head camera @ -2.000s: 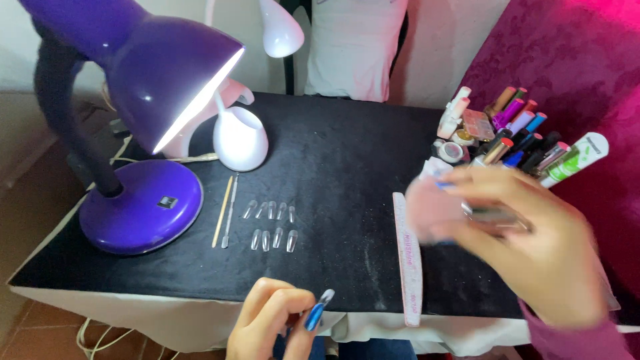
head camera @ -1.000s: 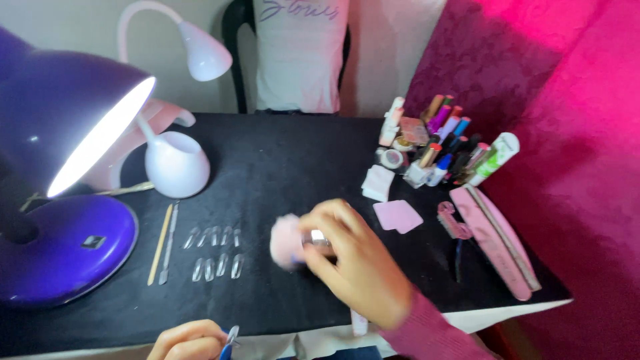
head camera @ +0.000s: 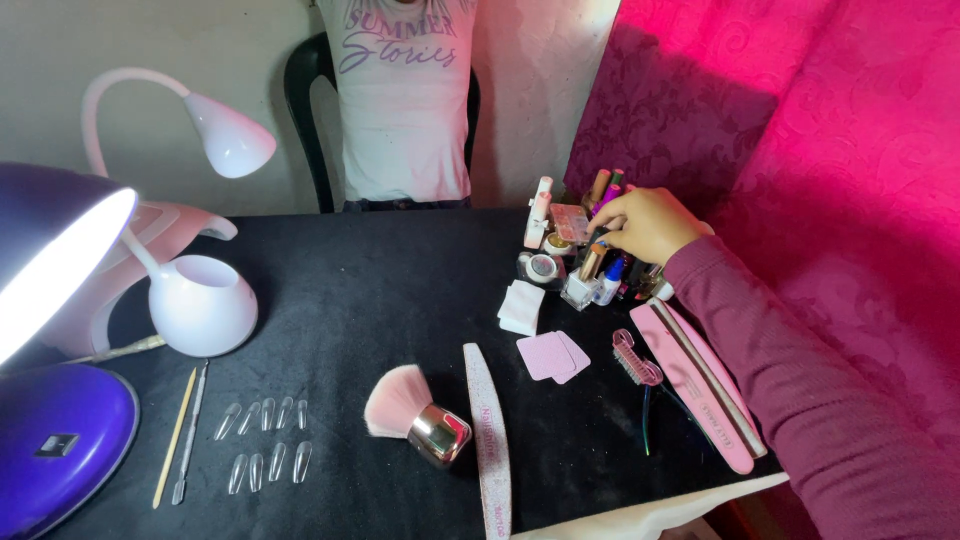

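My right hand (head camera: 649, 223) reaches into the group of nail polish bottles at the back right, its fingers at a dark bottle cap; whether they grip it cannot be told. Before it stand a clear bottle with a gold-brown cap (head camera: 580, 288) and a small white bottle with a blue cap (head camera: 609, 282). My left hand is out of view. A pink powder brush with a metallic handle (head camera: 439, 433) lies beside a long nail file (head camera: 491, 442). Clear nail tips (head camera: 268, 413) lie in two rows, near a wooden stick (head camera: 175, 436) and a metal cuticle pusher (head camera: 190, 431).
A purple lamp (head camera: 67, 442) and a white lamp (head camera: 202, 304) stand at the left. White wipes (head camera: 521, 307), pink squares (head camera: 545, 355), a small nail brush (head camera: 636, 358) and pink files (head camera: 694, 386) lie on the right. A person (head camera: 405, 112) is across the black-covered table.
The pink brush, held in my right hand earlier, now lies on the table. My right hand has moved to the polish bottles. My left hand has left the view, which has shifted.
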